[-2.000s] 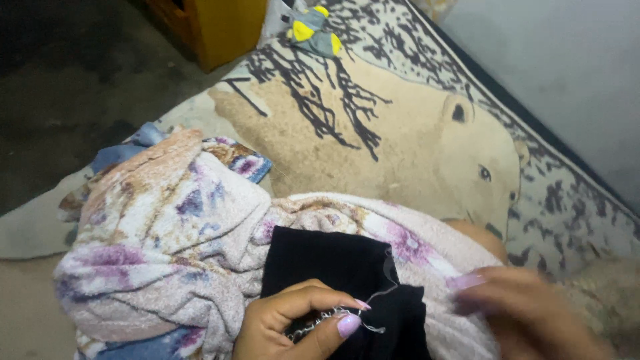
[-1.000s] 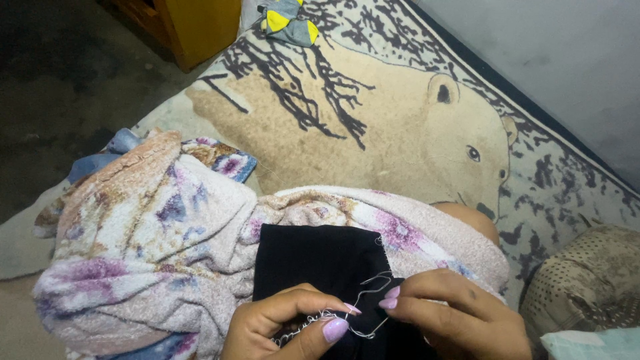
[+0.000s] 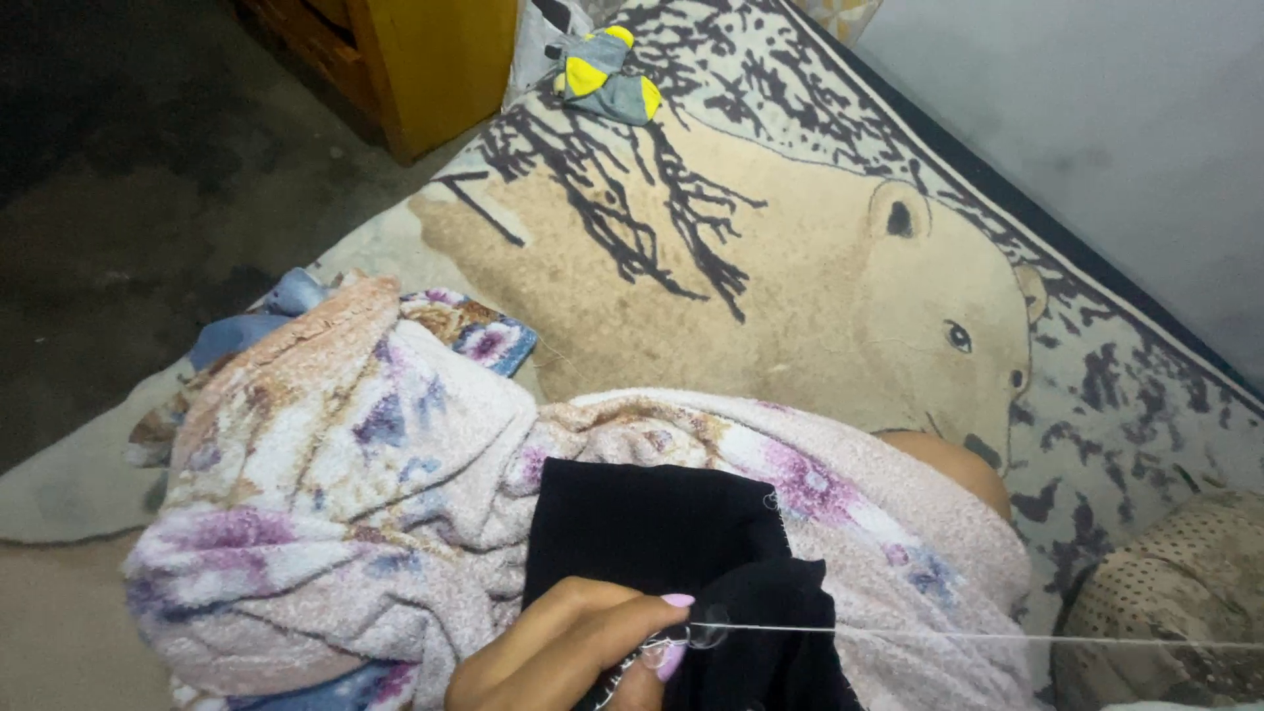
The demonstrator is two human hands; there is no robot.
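My left hand [image 3: 583,647], with pale pink nails, pinches the edge of a folded black cloth [image 3: 652,523] between thumb and forefinger. White stitches run along that edge under the fingers. From the pinch a white thread [image 3: 938,633] stretches taut to the right and leaves the view, with a small loop beside the fingertips. The black cloth lies over a pink-and-white floral towel-like fabric [image 3: 444,464] across the lap. My right hand is out of view.
A blanket with a polar bear pattern [image 3: 770,296] spreads beneath. Grey-and-yellow socks [image 3: 607,84] lie at its far edge, near a yellow-brown wooden piece of furniture [image 3: 444,69]. A dotted beige fabric item [image 3: 1165,592] sits at right, below a grey wall [image 3: 1106,128].
My right hand, near my left fingertips one second ago, has gone out of view. The thread, slack and looped then, now runs straight to the right. My left hand keeps its pinch.
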